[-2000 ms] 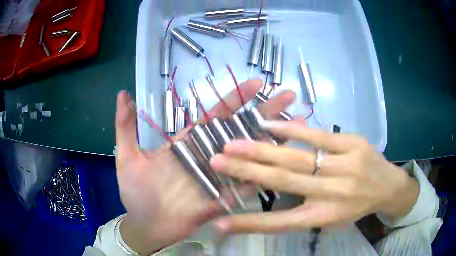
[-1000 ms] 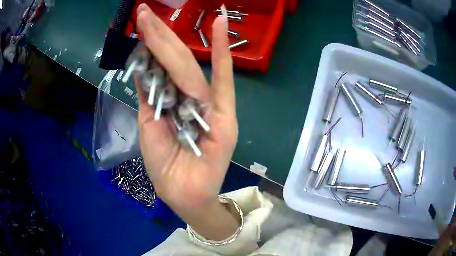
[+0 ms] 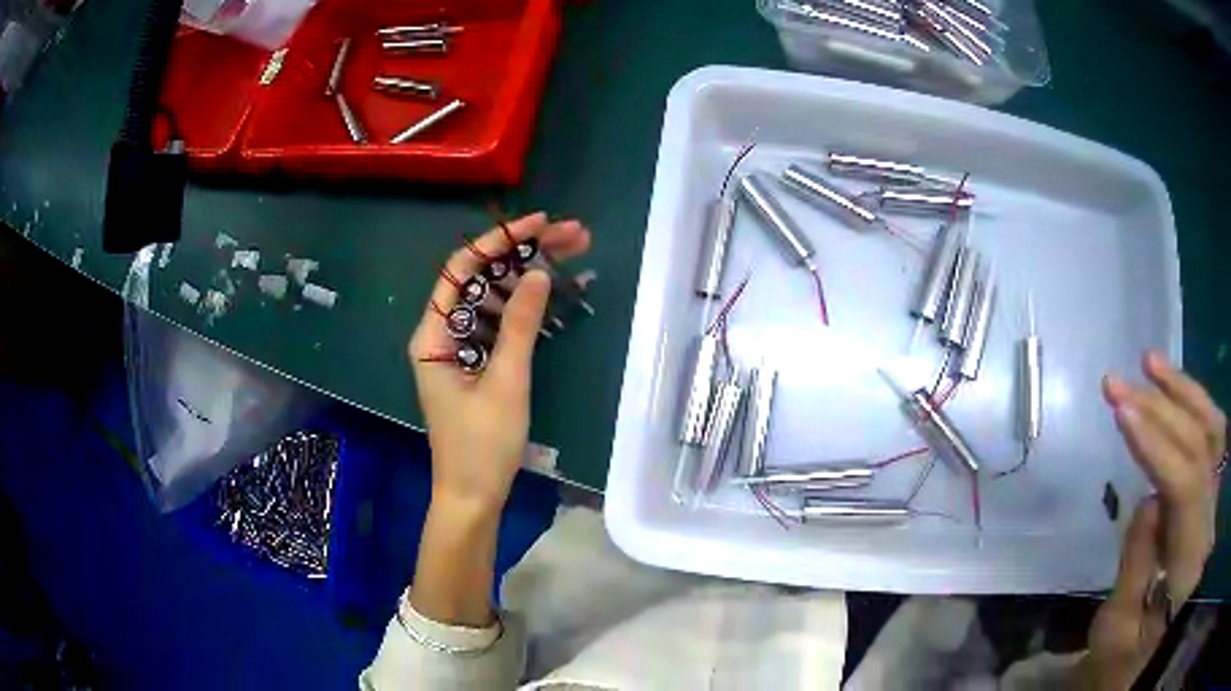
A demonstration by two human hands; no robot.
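My left hand [image 3: 479, 365] is closed around several silver motors [image 3: 466, 321], held side by side over the green bench left of the tray. Their wire ends with red leads face up; pale tips show on the far side. The white tray [image 3: 864, 567] holds many loose silver motors [image 3: 945, 429] with red and dark wires, lying at various angles. My right hand [image 3: 1172, 439] is at the tray's right edge, fingers apart, with its lower part dim. A slim dark object lies along its palm or wrist, and I cannot tell whether the hand holds it.
A red parts bin [image 3: 509, 135] with loose silver tubes is at upper left, beside a black flexible arm [image 3: 142, 176]. White scraps [image 3: 270, 281] lie on the bench. A clear box of motors [image 3: 1006, 70] is behind the tray. A plastic bag [image 3: 203, 405] hangs above a blue tub heaped with motors [image 3: 284, 506].
My left hand has lowered and turned from pale tips towards me to wire ends up. The right hand, barely visible a second ago, now shows at the tray's right edge. The view has shifted.
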